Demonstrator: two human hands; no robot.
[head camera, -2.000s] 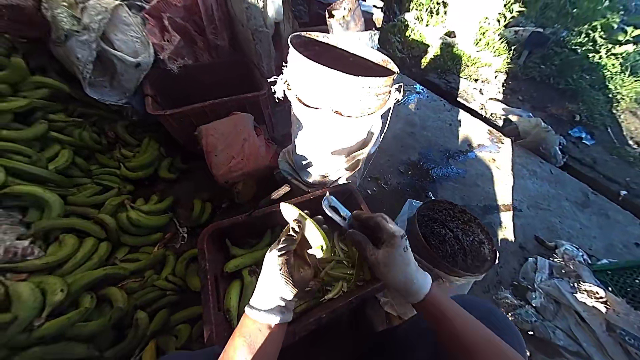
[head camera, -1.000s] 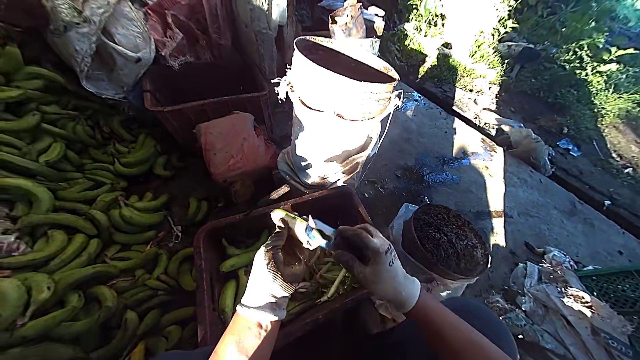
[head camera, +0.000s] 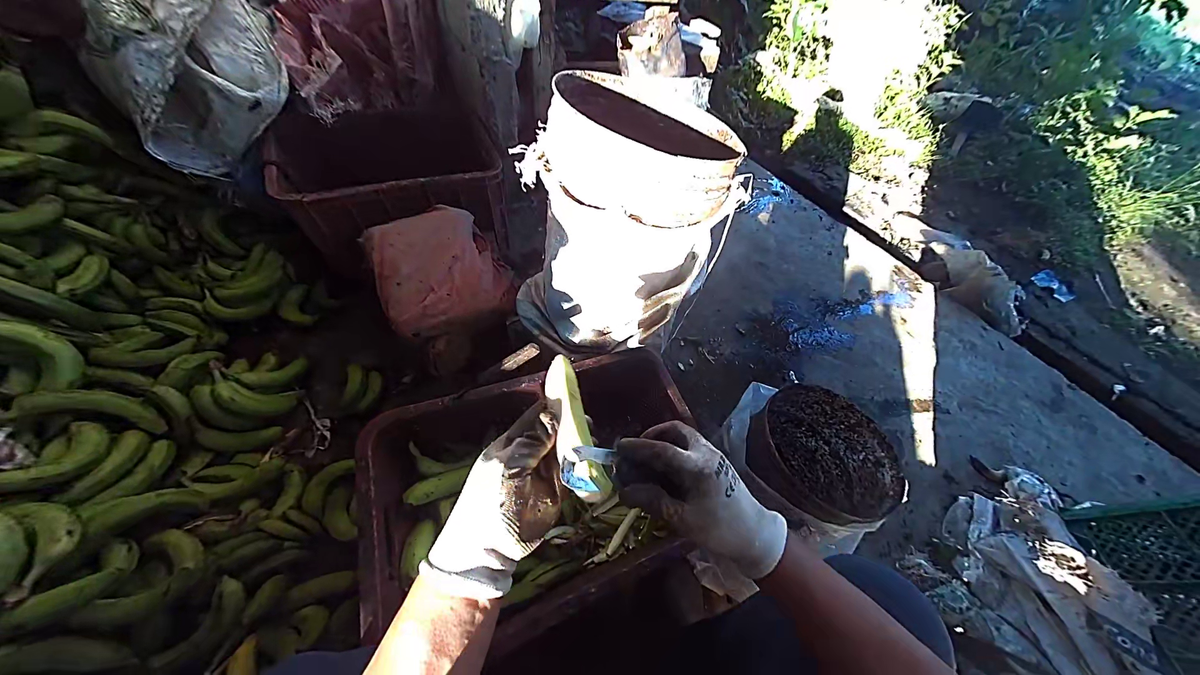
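Note:
My left hand (head camera: 511, 487), in a soiled white work glove, grips a partly peeled green plantain or banana (head camera: 568, 403), which points up and away. Gloved as well, my right hand (head camera: 689, 487) is closed on a small knife (head camera: 592, 454) whose blade lies against the fruit's lower part. Its handle is mostly hidden in the fingers. Under both hands is a dark red plastic crate (head camera: 368, 525) with green fruit (head camera: 439, 486) and strips of peel (head camera: 619, 532) inside.
Many green bananas or plantains (head camera: 122, 403) cover the ground at left. Beyond the crate stand a white bucket (head camera: 637, 206) and another red crate (head camera: 394, 187). A bucket of dark granular matter (head camera: 830, 450) is at right, near crumpled sacks (head camera: 1041, 572) and a green crate (head camera: 1139, 553).
The fruit, tilted over the crate one second ago, now points up and shows more pale surface. The knife has moved to its lower part. Both hands have kept their hold.

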